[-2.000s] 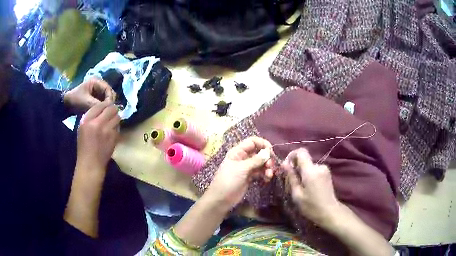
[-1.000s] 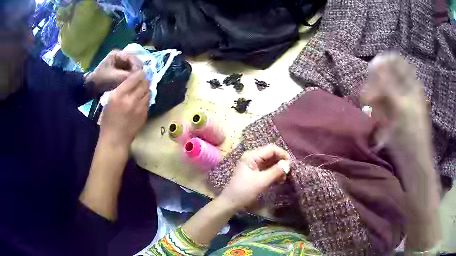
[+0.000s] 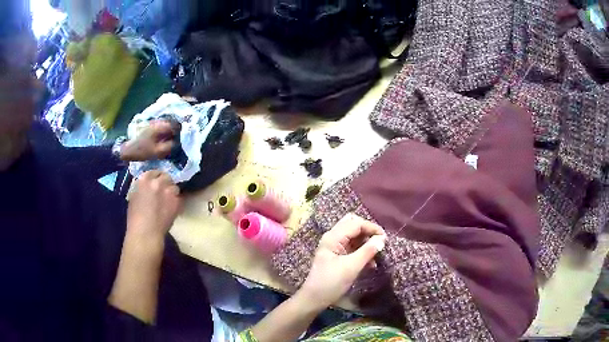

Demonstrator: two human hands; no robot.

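The tweed coat (image 3: pixel 434 284) lies with its smooth maroon lining (image 3: pixel 427 180) turned up, partly over my lap. My left hand (image 3: pixel 344 257) pinches the coat's edge between thumb and fingers, with a small pale spot at the fingertips. A thin pinkish thread (image 3: pixel 422 206) runs from there, nearly straight, up and right across the lining towards the upper right. My right hand is not in view. No needle can be made out. A small white label (image 3: pixel 471 161) shows on the lining.
Three thread cones (image 3: pixel 264 234) stand left of the coat. Several dark loose fasteners (image 3: pixel 311 167) lie behind them. At left, a person's hand is inside an open white-blue bag (image 3: pixel 190 157). Black garments (image 3: pixel 287 73) lie at the far side; more tweed is at right.
My right hand, raised over the coat a second ago, has left the picture, and the thread is drawn straighter. The other person's hand has moved into the bag. Another dark piece shows near the coat.
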